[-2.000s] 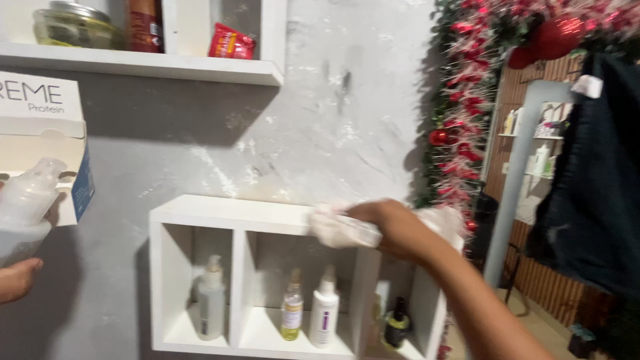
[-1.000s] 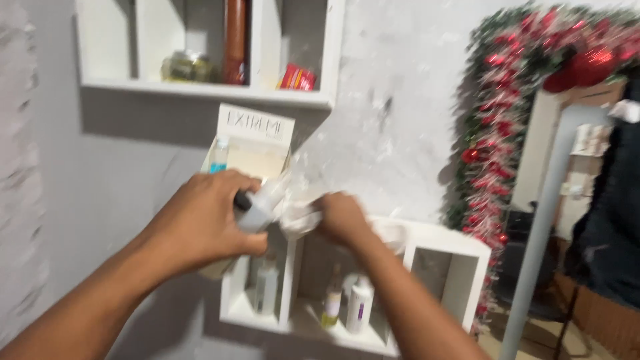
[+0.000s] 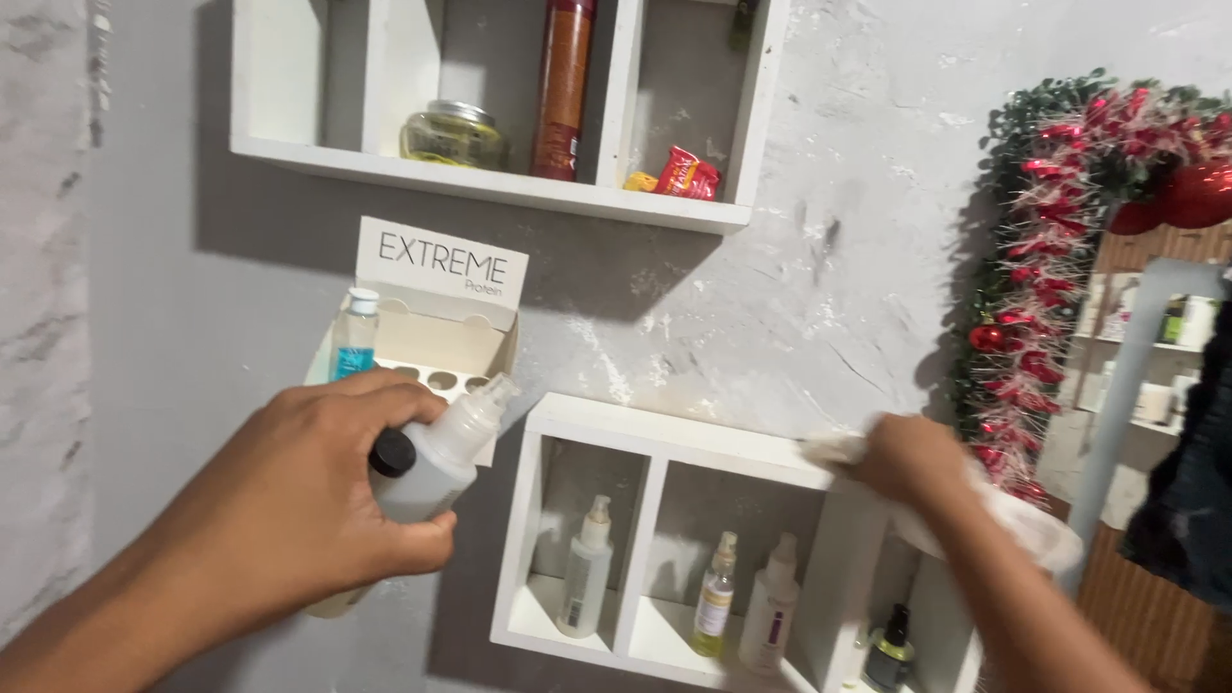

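My left hand (image 3: 318,481) grips a translucent plastic bottle with a clear pump top (image 3: 438,462) and a second bottle with a black cap (image 3: 393,452); its body is mostly hidden. Just behind them is a white cardboard display box (image 3: 443,265) with holes, holding a small bottle of blue liquid (image 3: 354,337). What supports the box is hidden. At the right, my right hand (image 3: 914,457), blurred, holds a whitish cloth (image 3: 1020,525) against the top of the lower white wall shelf (image 3: 674,438).
The lower shelf holds a pump bottle (image 3: 585,573), spray bottles (image 3: 714,597) and a dark-capped bottle (image 3: 887,654). Above, another white shelf (image 3: 481,188) holds a jar (image 3: 452,135), a tall brown container (image 3: 563,91) and a red packet (image 3: 688,175). Tinsel garland (image 3: 1035,289) borders a mirror at right.
My right hand and the cloth have moved right along the lower shelf's top since one second ago. The blue-liquid bottle shows more fully beside my left hand, which still holds the bottles.
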